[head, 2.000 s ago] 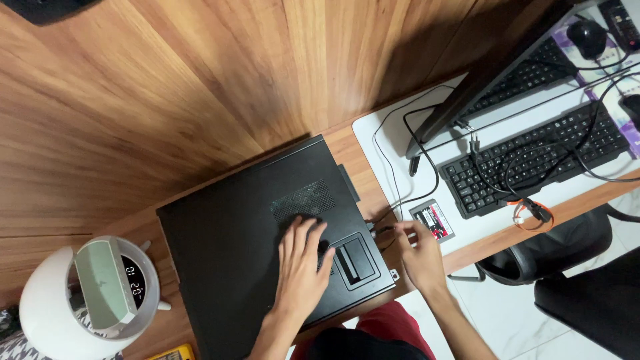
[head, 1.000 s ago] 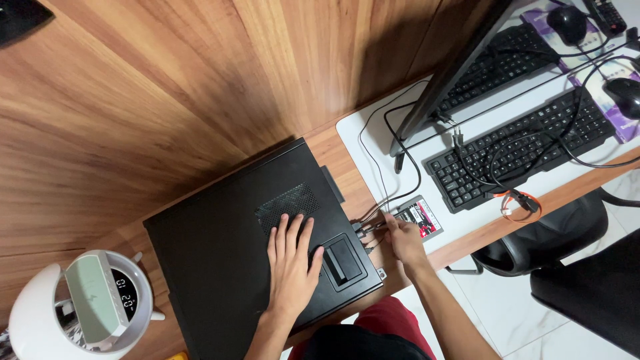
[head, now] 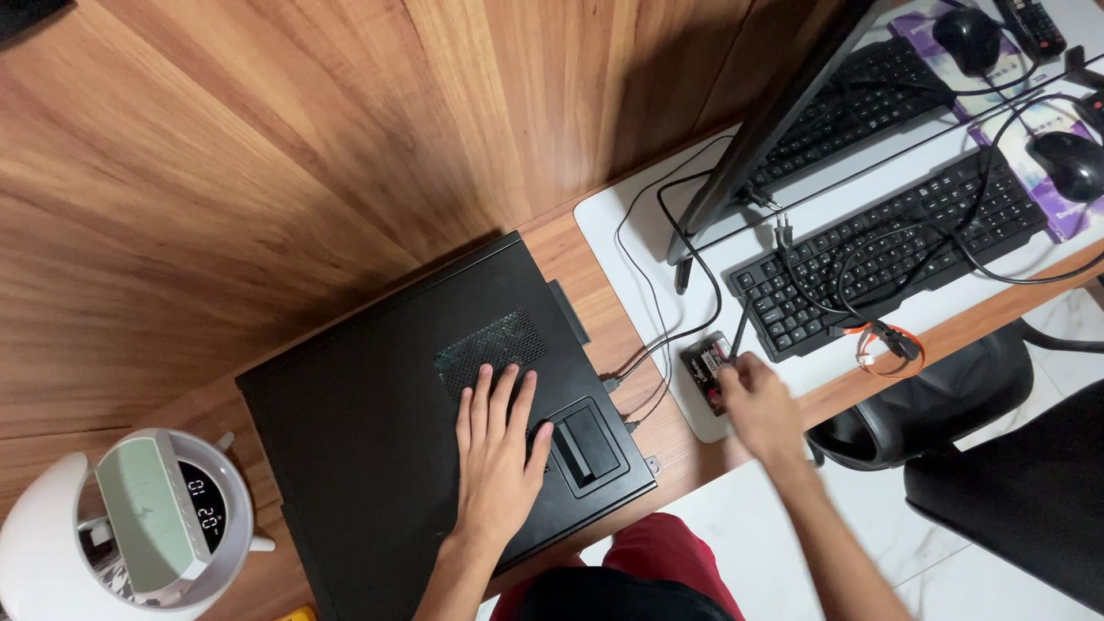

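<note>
My left hand (head: pixel 496 457) rests flat, fingers slightly spread, on the side panel of a black computer case (head: pixel 371 431), just below its mesh vent (head: pixel 492 349). Its thumb touches the edge of the recessed latch (head: pixel 591 447). To the right, my right hand (head: pixel 750 397) pinches a thin dark object (head: pixel 740 332), a cable end or slim tool; which one I cannot tell. Under and beside those fingers lies a black and red solid-state drive (head: pixel 705 371) on the white desk mat. Two cable plugs (head: pixel 614 384) sit at the case's right edge.
Right of the case are a monitor (head: pixel 768 129), a black keyboard (head: pixel 897 250) with a loose power cable across it, an orange cable (head: pixel 893 352) and a mouse (head: pixel 1068 164). A round white lamp clock (head: pixel 43 535) stands at lower left. Black chairs (head: pixel 1018 483) are below the desk.
My right hand has moved right, from the cables at the case's edge to over the drive, and a thin dark object now shows in it. The left hand stays on the case.
</note>
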